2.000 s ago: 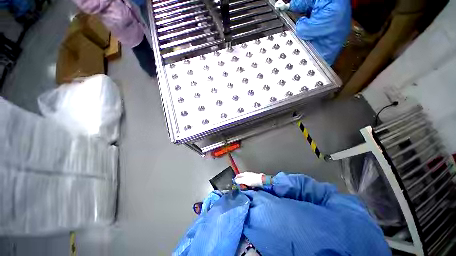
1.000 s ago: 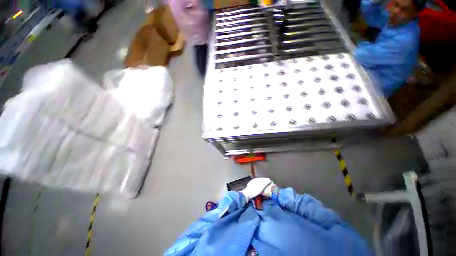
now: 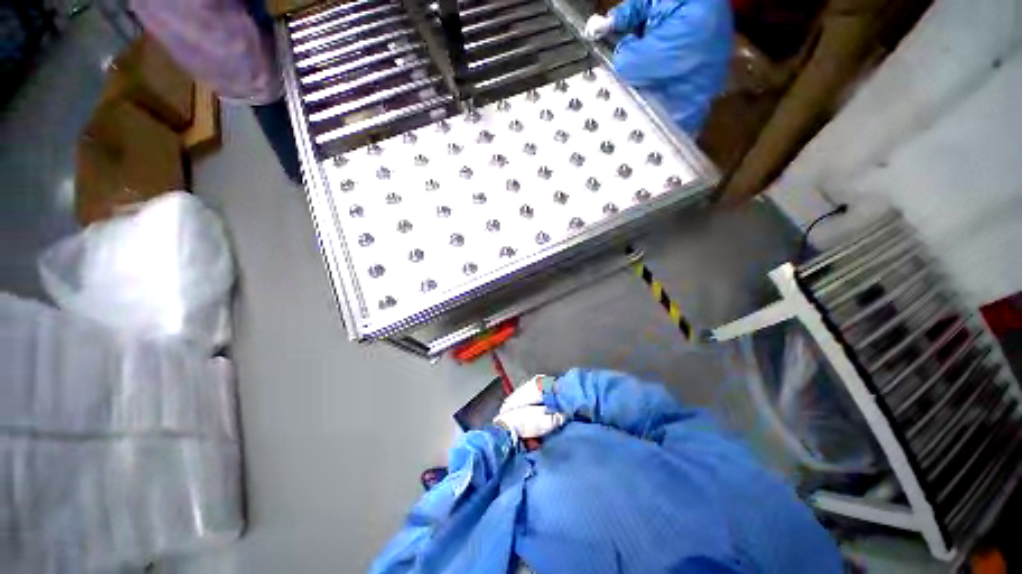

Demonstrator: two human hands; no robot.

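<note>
The broom has an orange-red head [image 3: 485, 341] on the floor by the near corner of the ball transfer table and a thin red handle rising to my gloves. My right hand [image 3: 523, 395], in a white glove, is closed around the broom handle. My left hand [image 3: 531, 423], also gloved, is closed just below and touches it. The black dustpan [image 3: 480, 405] lies left of the gloves; its handle is hidden under my left hand. A bit of red shows below the gloves. No litter can be made out.
The ball transfer table [image 3: 493, 202] stands ahead, with a coworker in blue [image 3: 678, 62] and one in pink [image 3: 213, 45] beside it. Cartons [image 3: 129, 146] and a wrapped stack [image 3: 118, 437] are left. A roller stand [image 3: 863, 381] and floor tape [image 3: 663, 301] are right.
The view has swung and tilted. My two gloves, apart two seconds ago, are now together at the handles. The broom head stays by the table corner.
</note>
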